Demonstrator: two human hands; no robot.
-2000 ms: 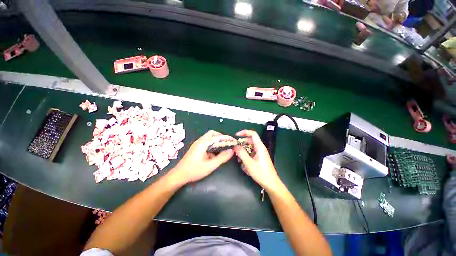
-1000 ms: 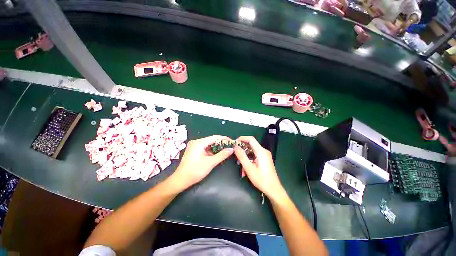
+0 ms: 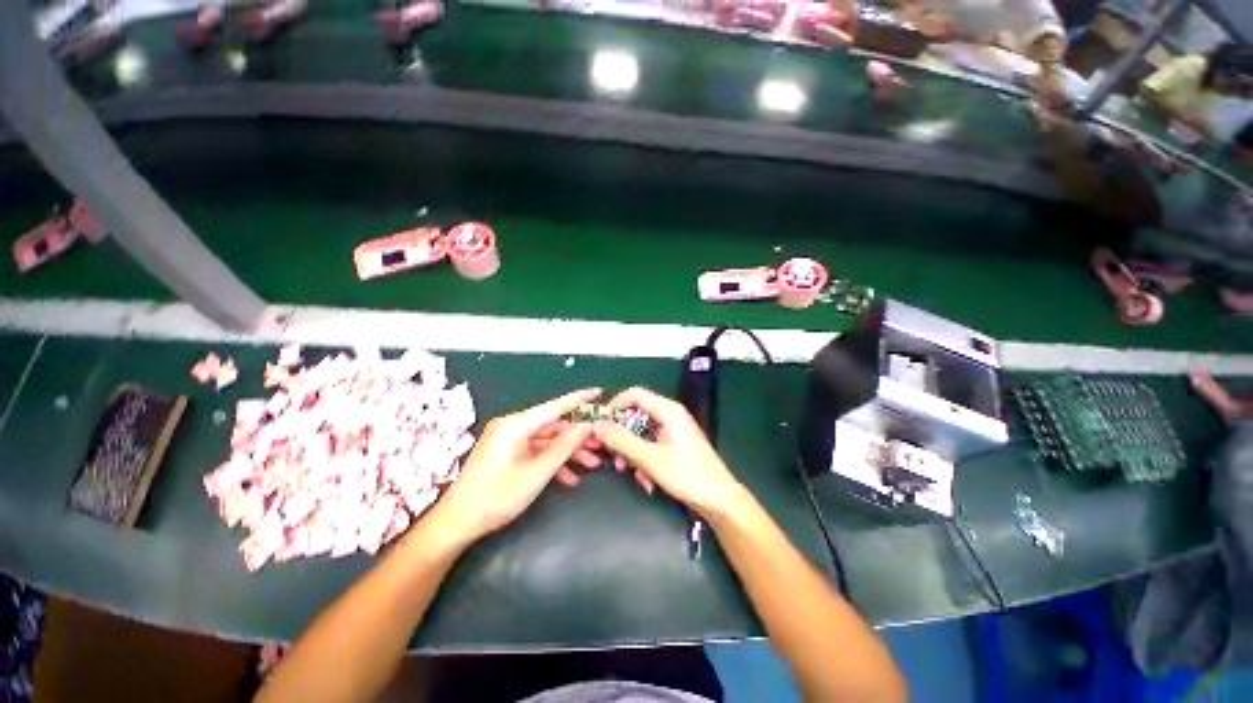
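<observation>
My left hand (image 3: 520,460) and my right hand (image 3: 662,446) meet above the bench at the middle. Between their fingertips they hold a small green circuit board strip (image 3: 605,413), mostly covered by the fingers. A black electric screwdriver (image 3: 700,392) lies on the bench just beyond my right hand, partly hidden by it. A large loose pile of pale pink plastic parts (image 3: 344,460) lies left of my left hand.
A black and silver screw feeder (image 3: 914,398) stands right, with green circuit boards (image 3: 1103,423) beyond it. A tray of small dark parts (image 3: 127,456) lies far left. Pink fans (image 3: 429,251) lie on the green belt (image 3: 591,282) behind the pale rail (image 3: 550,335).
The view has tilted and shifted, so the bench items sit lower and the feeder further left. Both hands still hold the green board together; the fingers have shifted on it.
</observation>
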